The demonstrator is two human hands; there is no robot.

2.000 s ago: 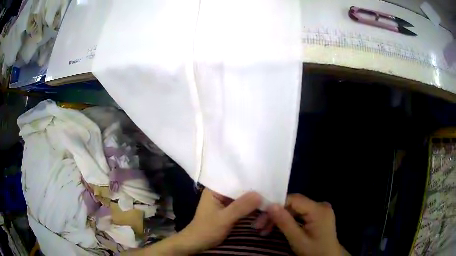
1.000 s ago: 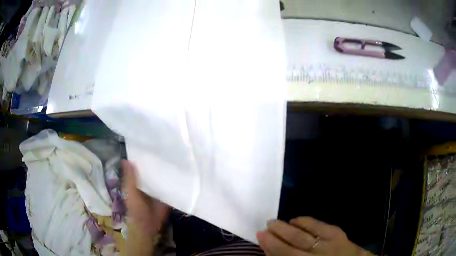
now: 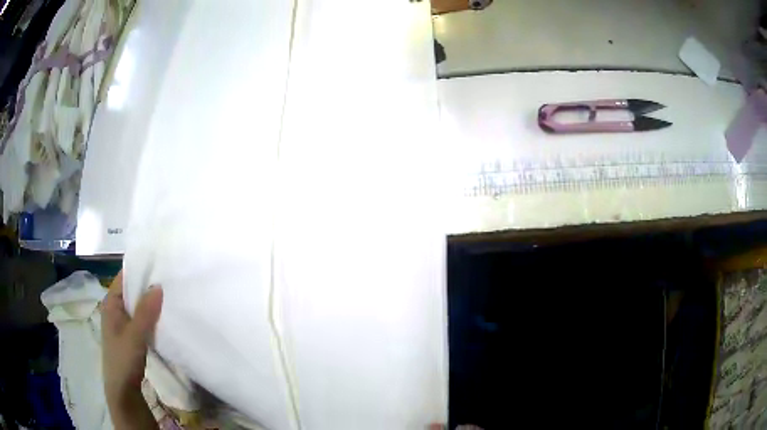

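A large white fabric panel [image 3: 362, 210] lies over the table and hangs down past its front edge. A lengthwise seam line [image 3: 272, 277] runs down it. My left hand [image 3: 130, 340] pinches the panel's left edge just below the table, thumb on top of the cloth. My right hand [image 3: 454, 427] is almost wholly cut off by the bottom edge; only fingertips show at the panel's right edge, and its grip cannot be seen. Pink thread snips [image 3: 601, 116] lie on the table, right of the panel, blades pointing right.
The table [image 3: 505, 134] has a printed ruler [image 3: 555, 176] along its front. White bundles with purple ties [image 3: 63, 109] are at upper left, a white heap [image 3: 80, 361] at lower left. A purple strip [image 3: 745, 126] is at far right, above a yellow-framed crate [image 3: 742, 353].
My left hand has moved left and up along the panel's edge. My right hand has dropped mostly out of the picture. The view has shifted, so the table and snips appear lower.
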